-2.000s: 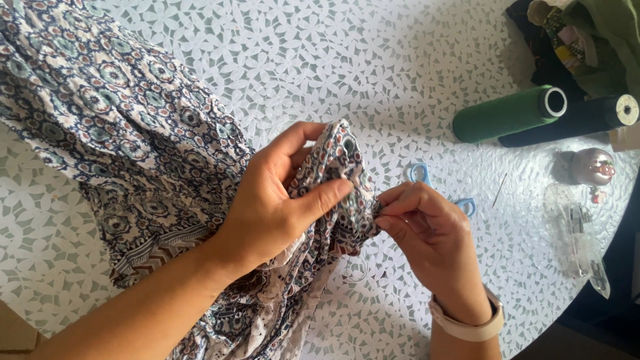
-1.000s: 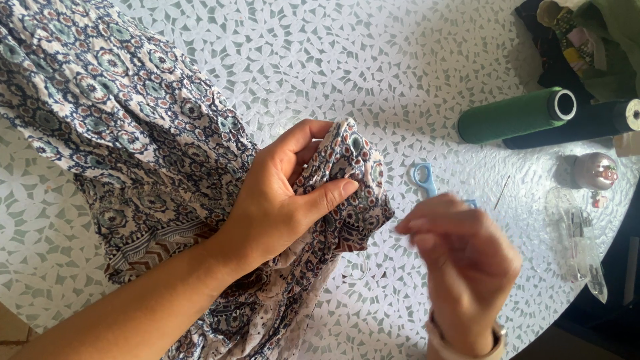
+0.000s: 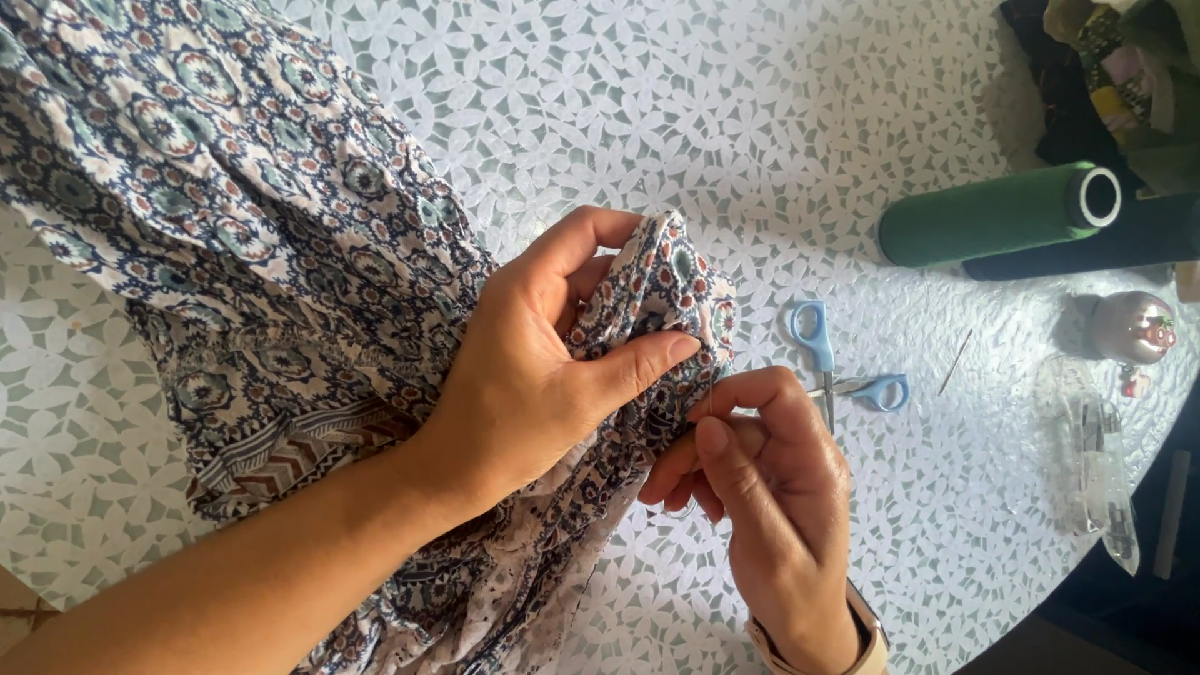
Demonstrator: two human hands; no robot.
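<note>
A patterned cloth garment [image 3: 309, 225] in navy, white, teal and rust spreads from the upper left to the bottom centre. My left hand [image 3: 544, 366] pinches a gathered fold of it, thumb on top and fingers behind. Just right of that fold is my right hand [image 3: 759, 478], wearing a pale wristband. Its thumb and index finger are close together at the cloth's edge, where a thin, fine line, a needle or thread, shows at the fingertips. Whether the right fingers also grip cloth is hard to tell. Light blue scissors [image 3: 820, 352] lie partly behind the right hand.
On the lace-patterned tablecloth [image 3: 637, 94], a green thread cone [image 3: 984, 216] lies in front of a dark one [image 3: 1153, 234]. Nearby are a thin needle-like item [image 3: 956, 361], a shiny round ornament [image 3: 1132, 328] and a clear plastic case [image 3: 1092, 459]. Dark and green fabric [image 3: 1153, 84] sits top right.
My right hand was at the cloth's edge, then apart from it to the right and blurred, and is now back beside the fold. My left hand has kept its hold on the cloth.
</note>
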